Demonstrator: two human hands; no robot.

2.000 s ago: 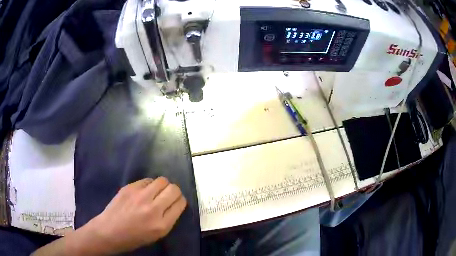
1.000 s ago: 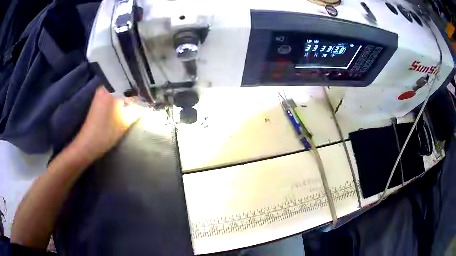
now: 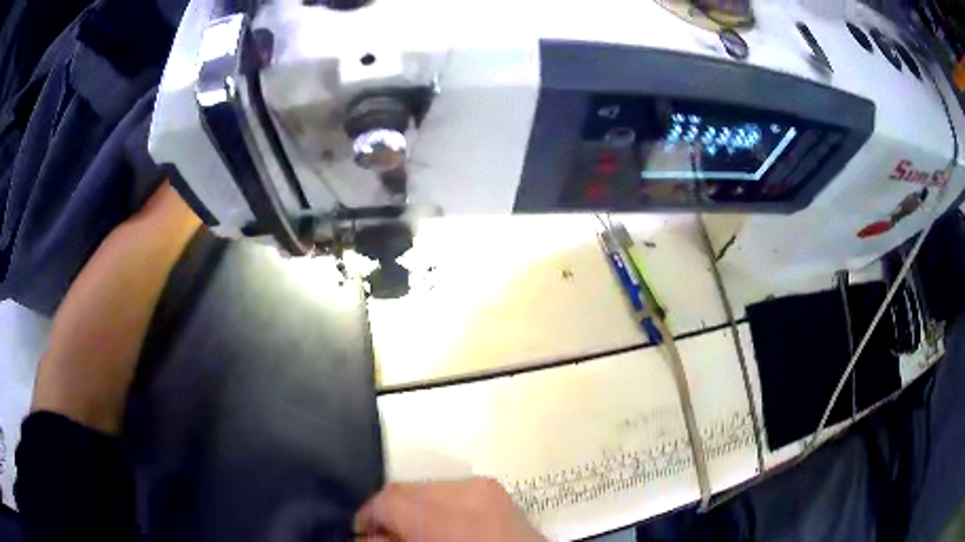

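Observation:
Dark grey cloth lies on the sewing machine table, its right edge running up to the lit presser foot under the white machine head. My right hand is at the bottom edge, partly cut off, fingers closed on the cloth's right edge. My left forearm reaches up across the cloth's left side. My left hand is hidden behind the left end of the head.
A blue and green tool lies right of the needle with a beige cord. A black patch lies at the right. Dark cloth is heaped behind left. A control panel glows on the head.
My left hand has moved from the near cloth to beside the needle, then behind the machine head. My right hand has come into view on the cloth's edge. The view has moved closer.

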